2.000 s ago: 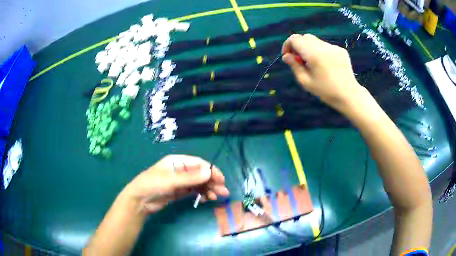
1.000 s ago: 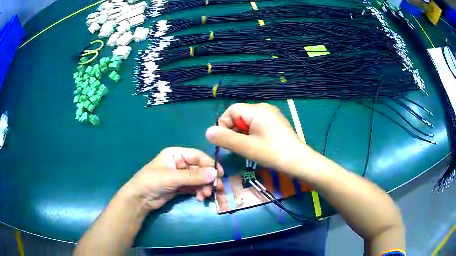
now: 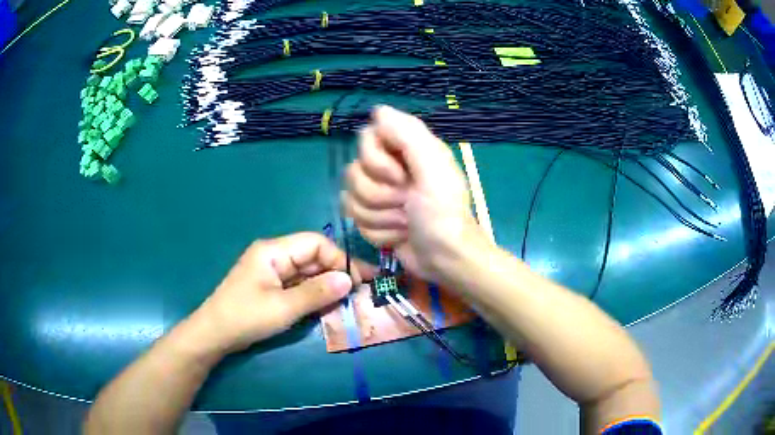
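Note:
The orange-brown fixture (image 3: pixel 374 329) lies near the table's front edge, with blue tape across it. A green terminal block (image 3: pixel 387 286) sits on it, with two white-marked black wires at its front side and more wire ends behind. My left hand (image 3: pixel 285 289) pinches a black wire (image 3: pixel 347 248) just left of the block. The wire rises blurred; its lower end is hidden. My right hand (image 3: pixel 408 191) is a blurred fist directly above the block. A small red part (image 3: pixel 387 253) shows below it, apparently the mostly hidden red-handled tool.
Black wire bundles (image 3: pixel 527 127) with yellow bands cross the table behind my hands. Green terminal blocks (image 3: pixel 106 119), white housings (image 3: pixel 166 27) and yellow-handled scissors (image 3: pixel 115 53) lie at the left. Loose wires curve at the right, near a white sheet (image 3: pixel 741 106).
My right hand came down from over the bundles to the wire at my left hand, then moved above the terminal block. My left hand keeps its pinch. The view has shifted.

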